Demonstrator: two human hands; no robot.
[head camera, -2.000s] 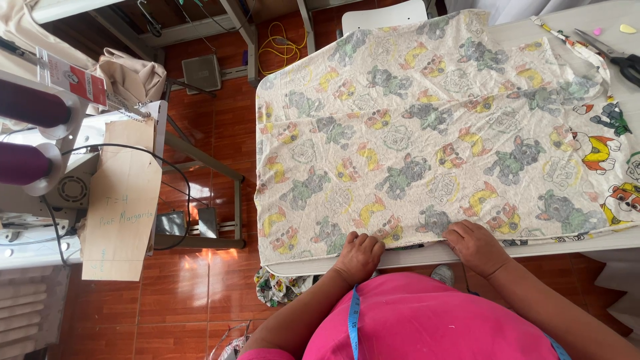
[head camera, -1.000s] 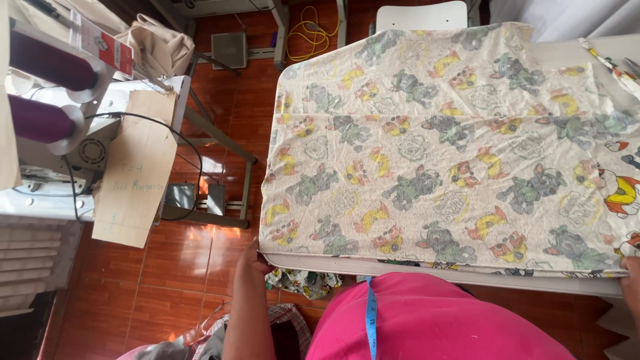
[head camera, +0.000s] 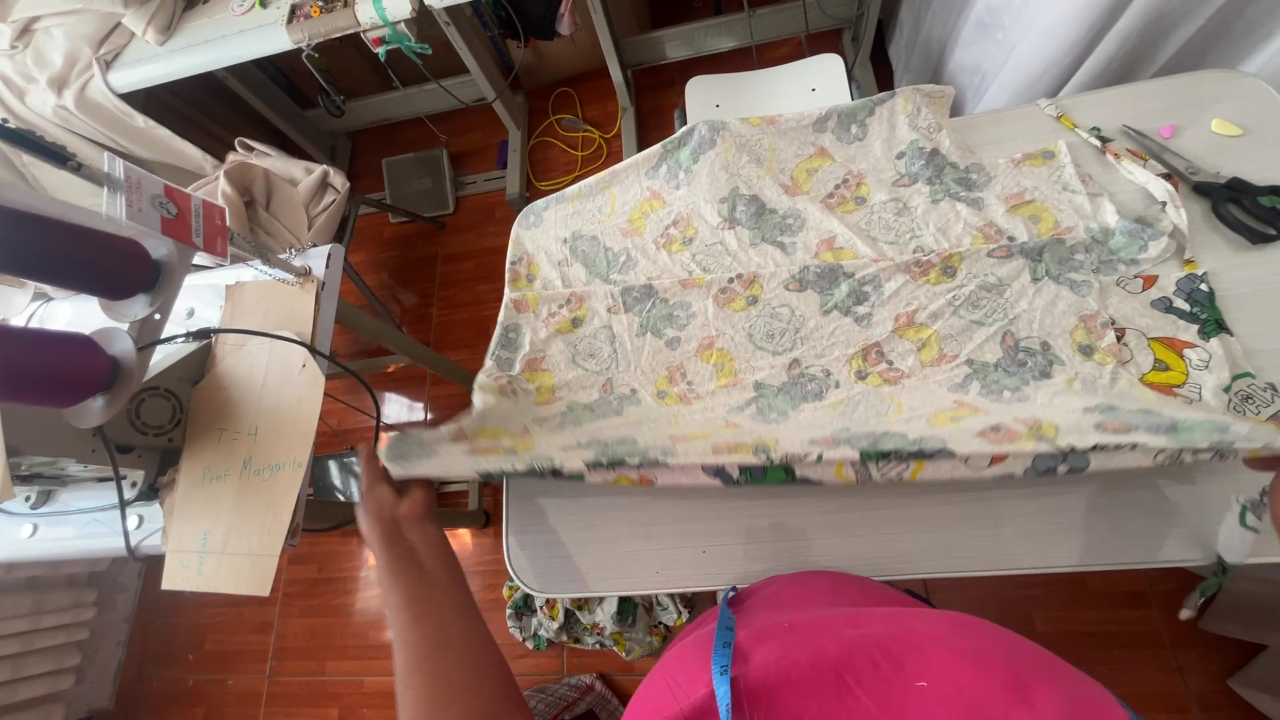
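Observation:
A cartoon-print fabric (head camera: 780, 290), its pale side mostly up, lies over a white table (head camera: 800, 530). My left hand (head camera: 395, 490) grips its near left corner, stretched out past the table's left edge; the hand is slightly blurred. At the right frame edge my right hand (head camera: 1268, 480) is mostly cut off, at the near right part of the cloth; its grip is not clear. The near edge is lifted or drawn back from the table's front edge, and the brighter printed side shows along it. Black-handled scissors (head camera: 1220, 190) lie at the back right.
Left stands a sewing machine with purple thread cones (head camera: 60, 365) and a paper pattern (head camera: 245, 440) bearing writing. A white chair (head camera: 765, 90) is behind the table. Bundled printed cloth (head camera: 600, 620) sits below the front edge. A yellow cable (head camera: 575, 140) lies on the floor.
My hands have moved apart from the middle of the near edge to its two ends. The near edge of the fabric has shifted away from the table's front edge, baring a strip of tabletop.

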